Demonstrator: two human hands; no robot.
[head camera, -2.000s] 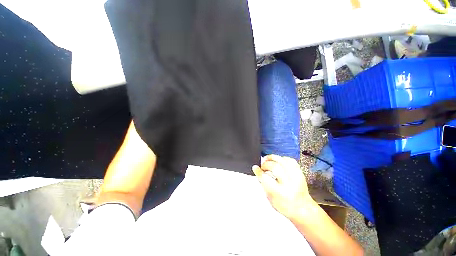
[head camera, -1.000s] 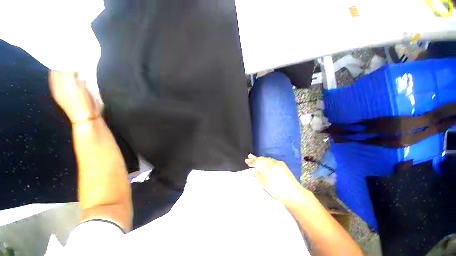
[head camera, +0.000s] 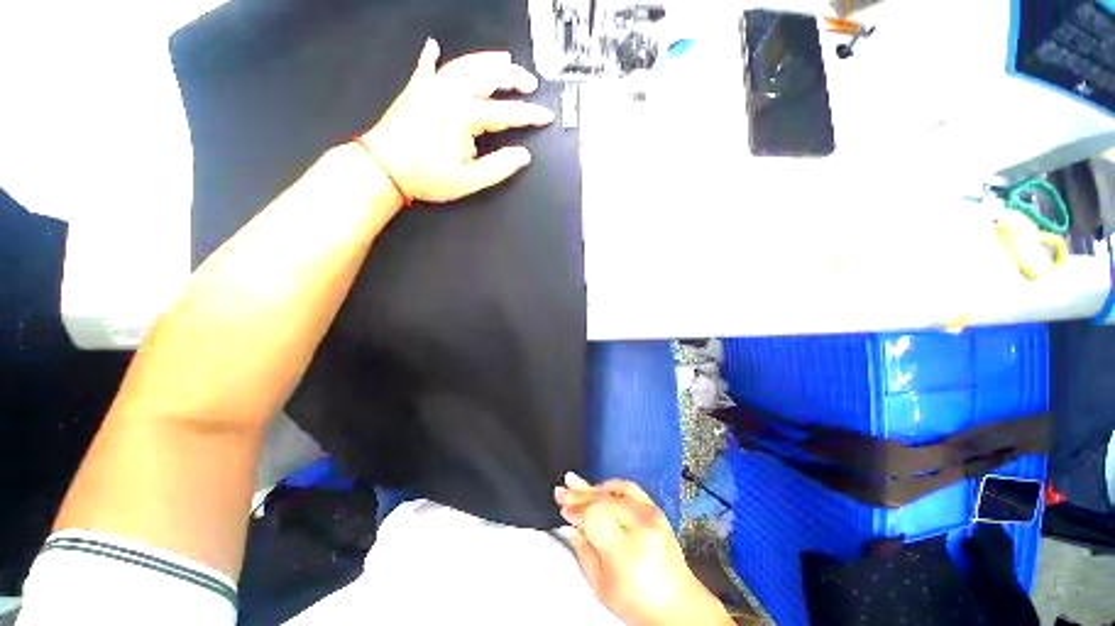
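Observation:
A large black fabric panel runs from the white table down onto the lap. My left hand lies spread on the panel near its right edge, fingers apart, beside small metal machine parts. My right hand pinches the panel's lower right corner near the lap. The panel's far end is cut off by the top of the picture.
A black phone lies on the white table. Green-handled scissors and yellow handles lie at its right. Blue crates with black cloth stand below right. Dark cloth hangs at left.
The view has shifted to show more of the table. My left hand has moved from the panel's left side onto its upper right part. My right hand still holds the lower corner.

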